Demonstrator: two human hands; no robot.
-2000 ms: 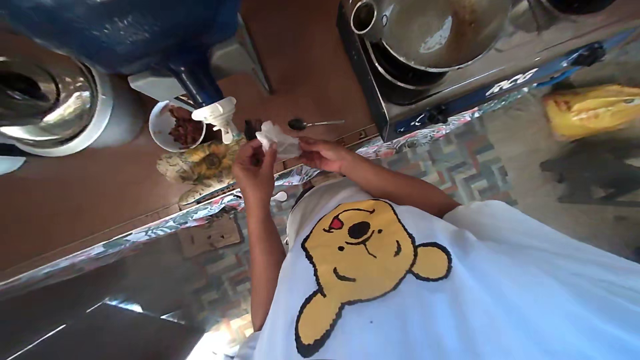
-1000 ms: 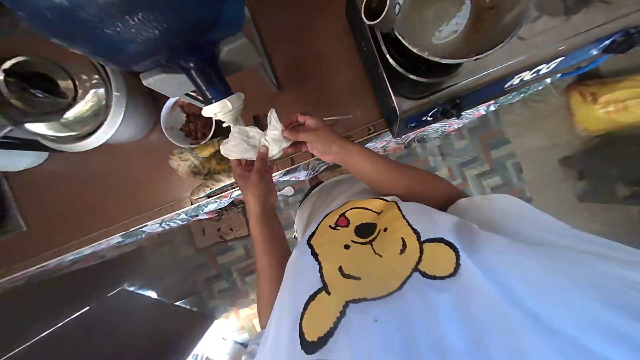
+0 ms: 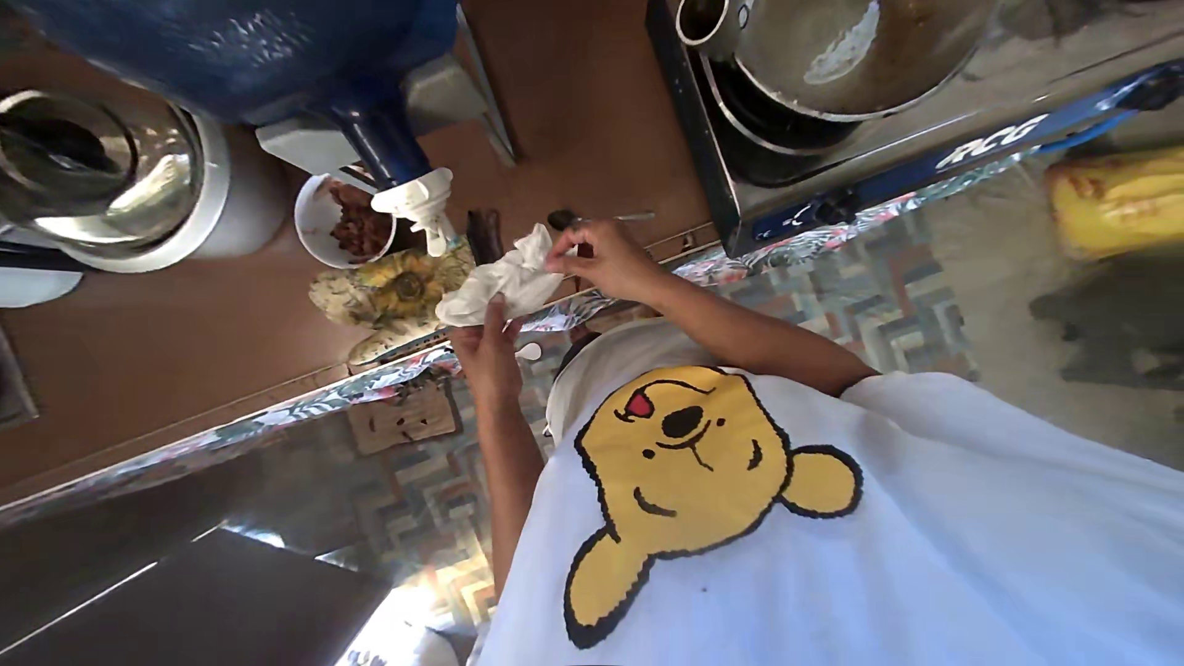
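A crumpled white plastic bag (image 3: pixel 504 282) spans my two hands at the counter's front edge. My left hand (image 3: pixel 490 351) grips its lower left part, thumb on top. The fingertips of my right hand (image 3: pixel 606 259) pinch its upper right end. Just left of the bag lies a yellow and cream cloth (image 3: pixel 398 291), bunched up. Over that cloth hangs the white spout (image 3: pixel 416 203) of a blue water container (image 3: pixel 277 55). Beside the spout stands a white bowl (image 3: pixel 314 227) of reddish-brown food pieces. A spoon (image 3: pixel 634 216) lies behind my right hand, its bowl end dark.
At the right a gas stove (image 3: pixel 832 199) carries a metal pan (image 3: pixel 869 55). A large pot with a shiny lid (image 3: pixel 166 176) stands at the far left. The brown counter (image 3: pixel 185 324) ends in a patterned edge strip. A yellow package (image 3: pixel 1124 203) is at the far right.
The white plastic was a small bunch between my hands two seconds ago and then spread out wider. My right hand now pinches its upper end, with the plastic slanting between both hands.
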